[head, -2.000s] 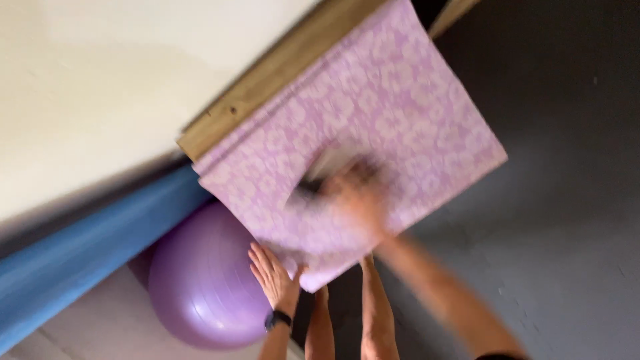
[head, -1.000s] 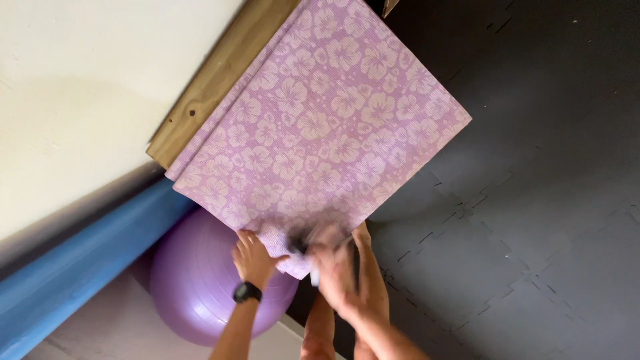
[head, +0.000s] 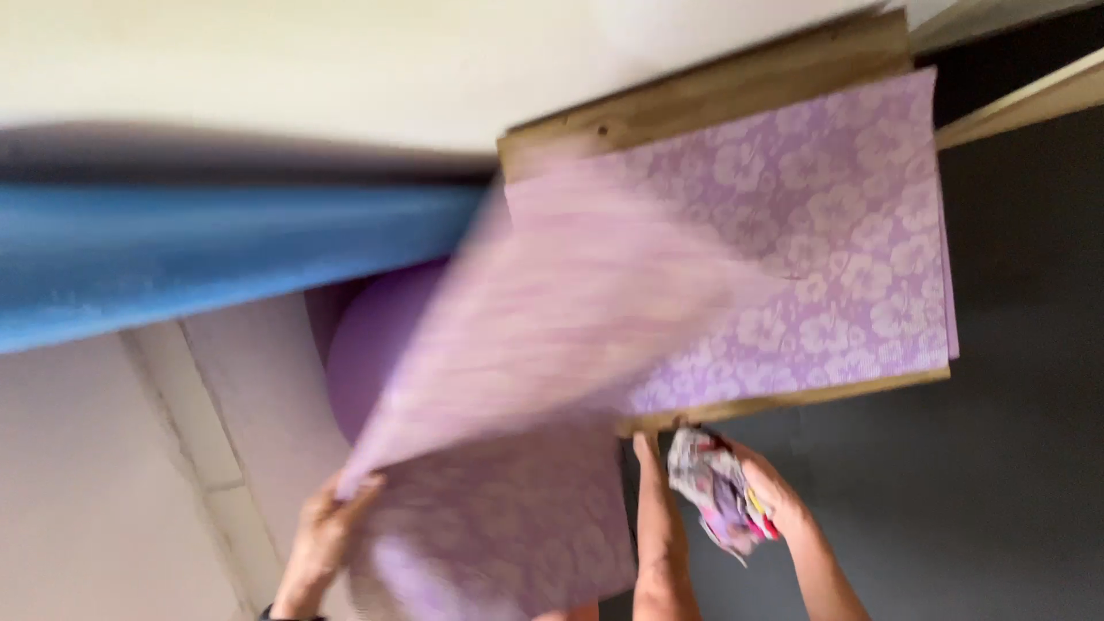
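Note:
My left hand [head: 332, 526] grips the edge of a lilac sheet [head: 552, 310], which is lifted, bent and blurred by motion. More of the lilac material with pale flowers hangs below it, beside my left hand. Another lilac flowered sheet [head: 828, 233] lies flat on a wooden board [head: 716, 86], with a layer's edge showing beneath it at the right. My right hand [head: 768, 492] holds a crumpled multicoloured cloth [head: 716, 487] just off the board's near edge.
A purple exercise ball [head: 371, 345] sits partly hidden behind the lifted sheet. A long blue roll [head: 216, 250] runs along the pale wall at the left. My bare legs [head: 660, 535] are under the board's near edge, above a dark mat floor [head: 1026, 388].
The lilac sheet, flat on the board a second ago, is now raised by its edge in my left hand. My right hand has moved off the sheet with the cloth. The view has turned.

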